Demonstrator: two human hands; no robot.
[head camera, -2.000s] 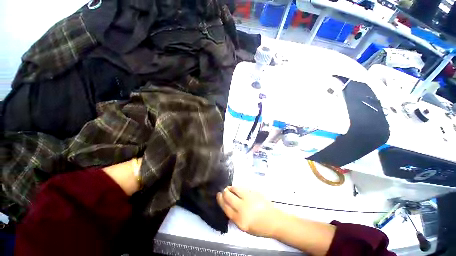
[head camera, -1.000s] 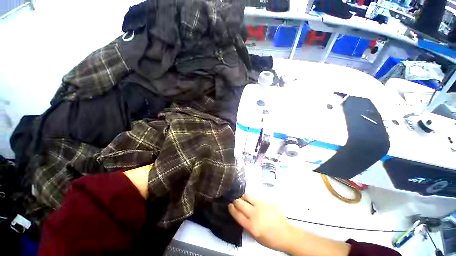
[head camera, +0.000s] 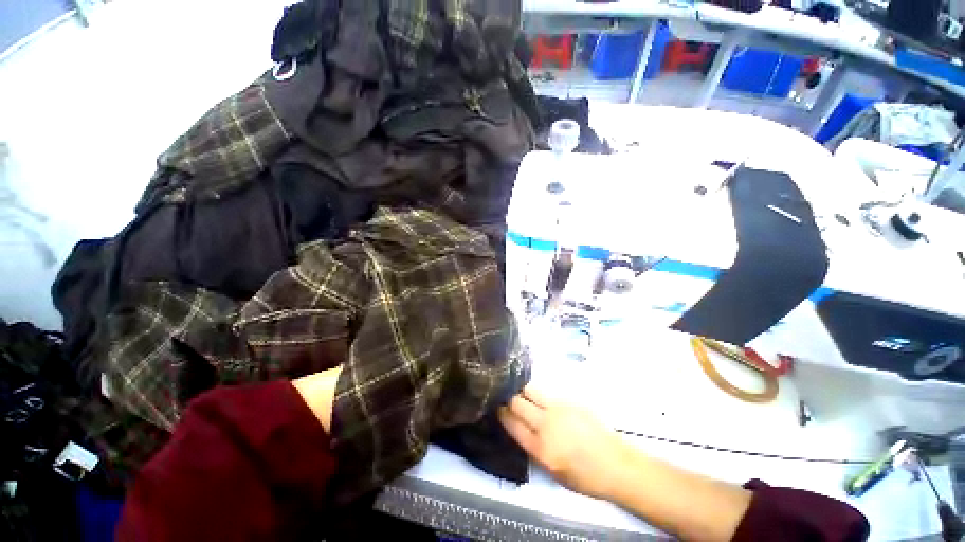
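A dark plaid garment (head camera: 423, 307) with cream-yellow check lines lies bunched left of the needle area of a white sewing machine (head camera: 635, 212) with a blue stripe. Plain black fabric (head camera: 481, 447) shows under its right edge. My right hand (head camera: 566, 439) has its fingertips on the black fabric's edge, just in front of the presser foot area. Of my left arm, the wrist (head camera: 320, 394) shows; the left hand itself is hidden under the plaid cloth. The needle and foot are too bright and small to make out.
A black fabric strip (head camera: 767, 254) drapes over the machine arm. Scissors with an orange-yellow loop (head camera: 730, 373) lie right of the needle. A measuring scale (head camera: 466, 516) runs along the front edge. More dark garments (head camera: 37, 413) lie lower left.
The camera view has shifted, so the garment heap and machine sit further right in the picture. Both arms stay at the cloth; the plaid folds have shifted slightly near the needle.
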